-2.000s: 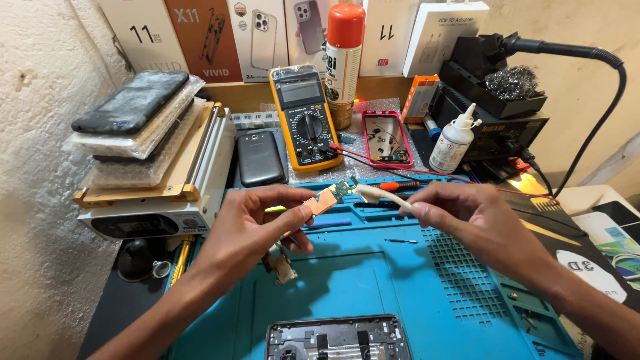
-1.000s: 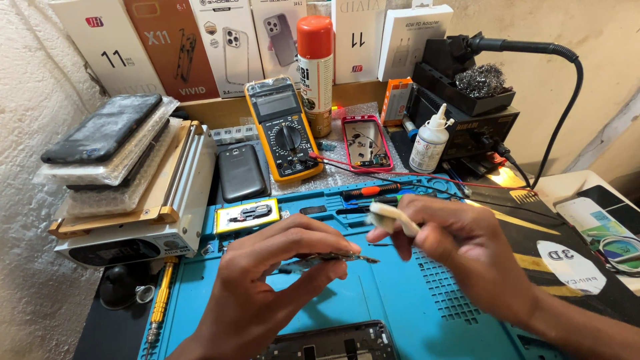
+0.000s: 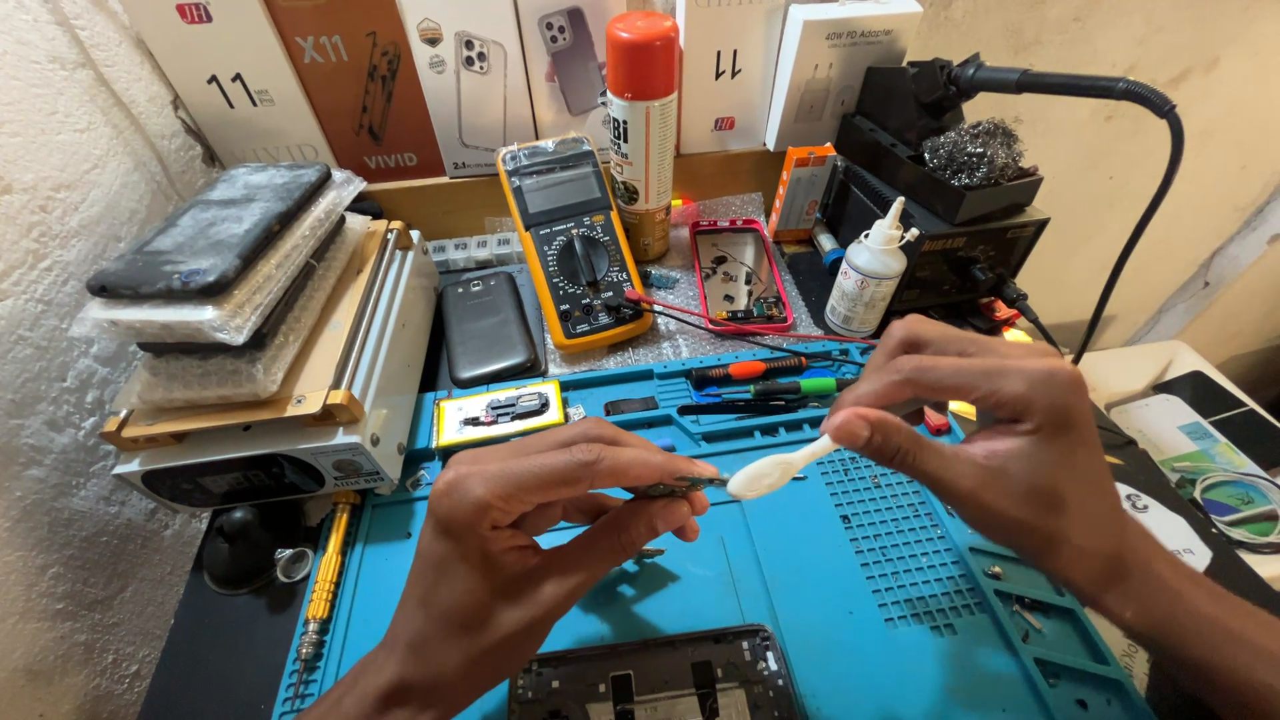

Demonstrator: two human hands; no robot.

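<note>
My left hand [image 3: 560, 530] pinches a small phone circuit board [image 3: 680, 487] between thumb and fingers, seen nearly edge-on above the blue silicone repair mat [image 3: 800, 620]. From the right, my right hand [image 3: 960, 440] grips the handle of a white plastic brush [image 3: 775, 472], which looks like a toothbrush; its head is at the board's right edge. Whether the bristles touch the board cannot be told. Below the hands lies an opened phone housing [image 3: 650, 680], cut off by the bottom edge. A yellow-edged battery [image 3: 500, 414] with a black part on it lies behind my left hand.
Behind the mat stand a yellow multimeter [image 3: 575, 245], a spray can [image 3: 640, 140] and a white bottle [image 3: 868, 268]. Screwdrivers [image 3: 750, 371] lie in the mat's rear tray. Phones are stacked on a machine [image 3: 270, 450] at left; a soldering station [image 3: 965, 255] stands at right.
Two seconds ago the board was held more face-on, with a flex part hanging below it; now it is nearly edge-on. The brush head has turned and stays near the board.
</note>
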